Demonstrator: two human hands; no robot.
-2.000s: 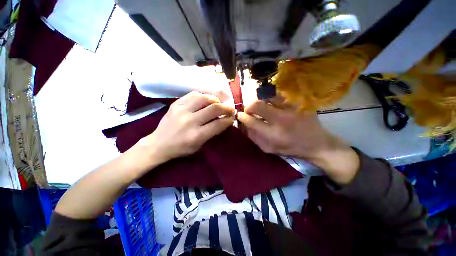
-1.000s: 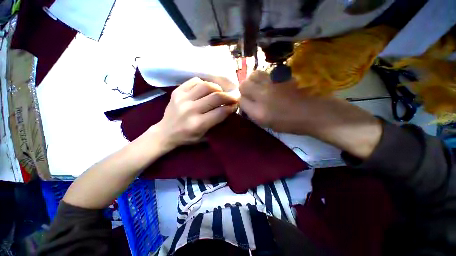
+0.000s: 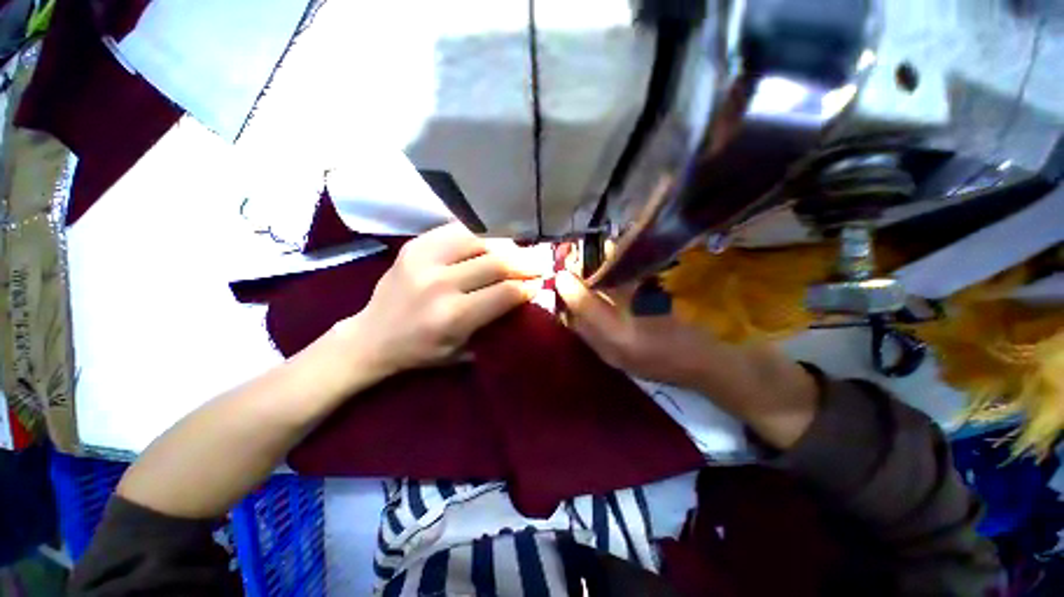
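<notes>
A maroon panel (image 3: 572, 408) lies folded on the table below the machine head and hangs over the front edge. Its pale-backed part (image 3: 379, 198) curls up behind my left hand. My left hand (image 3: 438, 297) pinches the maroon cloth just left of the needle area, with the fingertips in the lamp glow. My right hand (image 3: 630, 332) holds the cloth's edge just right of that spot, thumb and finger close to my left fingertips. The sewing machine head (image 3: 747, 117) hides most of the needle and presser foot.
More maroon cloth (image 3: 99, 117) and a white panel (image 3: 216, 58) lie at the upper left. Brown paper (image 3: 37, 280) lines the left edge. Yellow-orange tufts (image 3: 747, 292) and black-handled scissors (image 3: 896, 350) lie right. A blue basket (image 3: 280, 536) sits below the table edge.
The view has shifted, so the machine head covers more of the needle area and the silver screw shows lower. Both hands remain on the cloth at the needle area, lower in the picture.
</notes>
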